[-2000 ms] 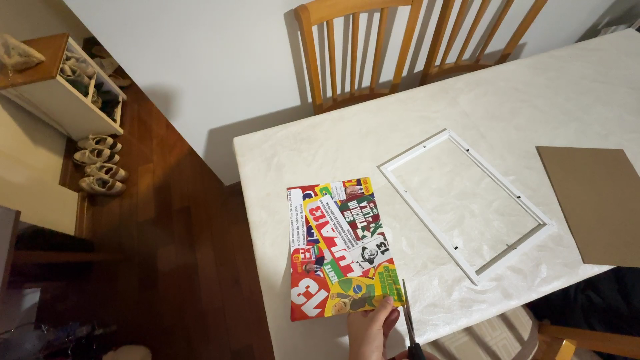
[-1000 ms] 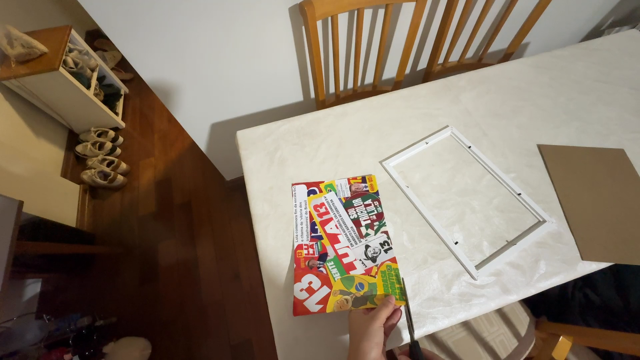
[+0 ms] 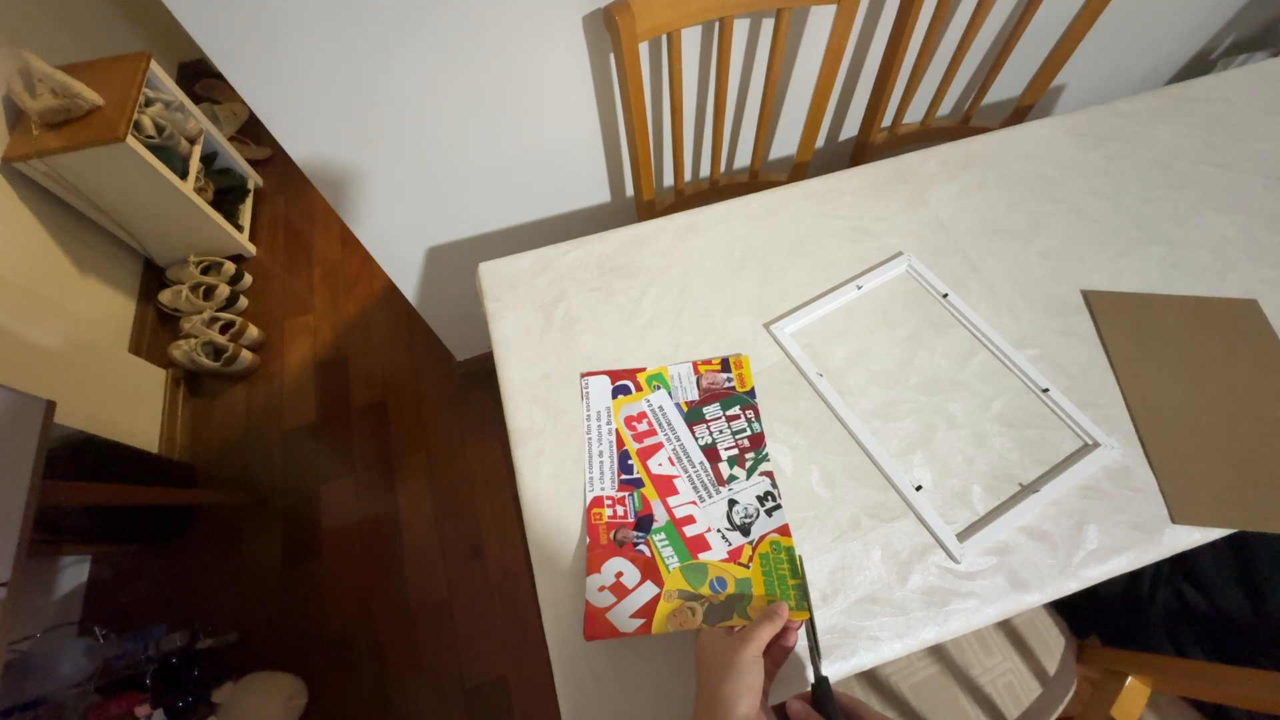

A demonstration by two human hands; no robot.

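Observation:
My left hand point(image 3: 742, 655) pinches the lower right corner of a printed paper collage point(image 3: 670, 500), thumb on top. The sheet is mostly red, yellow and white and bears writing and pictures. My right hand point(image 3: 830, 708), partly cut off by the bottom edge of the view, holds black-handled scissors point(image 3: 814, 635). Their blades point up along the collage's right edge; whether paper lies between them I cannot tell. A white rectangular frame point(image 3: 1020, 355) with small dark tabs lies on the table to the right of the collage. Farther right lies a brown backing board point(image 3: 1190, 410).
A cream cloth covers the table point(image 3: 660, 280). Wooden chairs point(image 3: 720, 100) stand along its far side, and another chair point(image 3: 1180, 680) is at the near side. On the wooden floor at left are several shoes point(image 3: 215, 325) beside a white shoe rack point(image 3: 120, 180).
The collage has shifted slightly relative to the table, moving with my left hand. The scissors remain at its right edge. The frame and board have not moved.

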